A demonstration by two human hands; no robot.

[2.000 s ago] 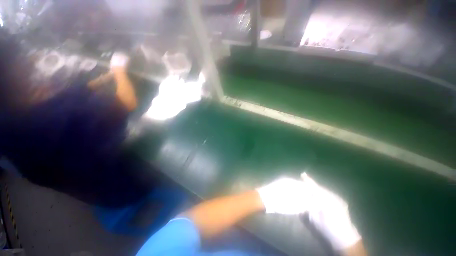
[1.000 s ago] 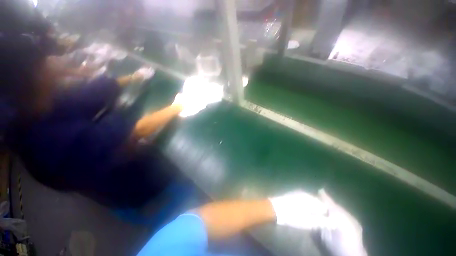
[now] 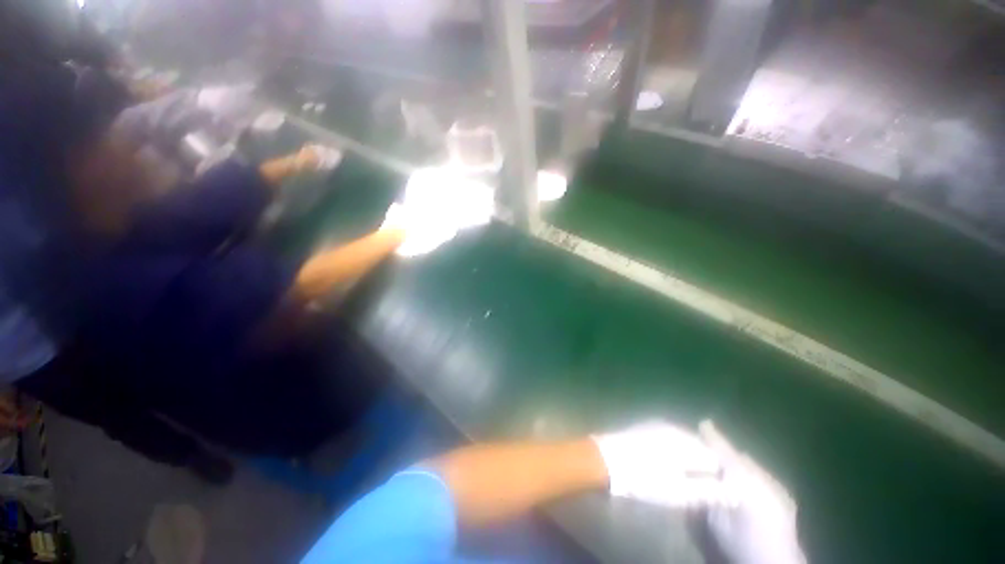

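Note:
My left hand (image 3: 661, 463), in a white glove, rests at the near edge of the green bench surface (image 3: 617, 364). My right hand (image 3: 755, 512), also gloved, touches or overlaps it and is partly cut off by the bottom edge. Glare washes out both gloves. No part shows in or under them, and whether the fingers hold anything cannot be told.
A neighbour in dark clothing (image 3: 187, 297) sits at the left, a gloved hand in a glare blob (image 3: 441, 204) by the upright post (image 3: 512, 121). A pale divider rail (image 3: 705, 303) borders the green belt (image 3: 793, 275). A white part (image 3: 551, 185) lies just beyond the post. A blue stool (image 3: 353, 446) shows below.
The view has swung left since two seconds ago. In the last second my hands stay nearly still. The white part beside the post shows farther right.

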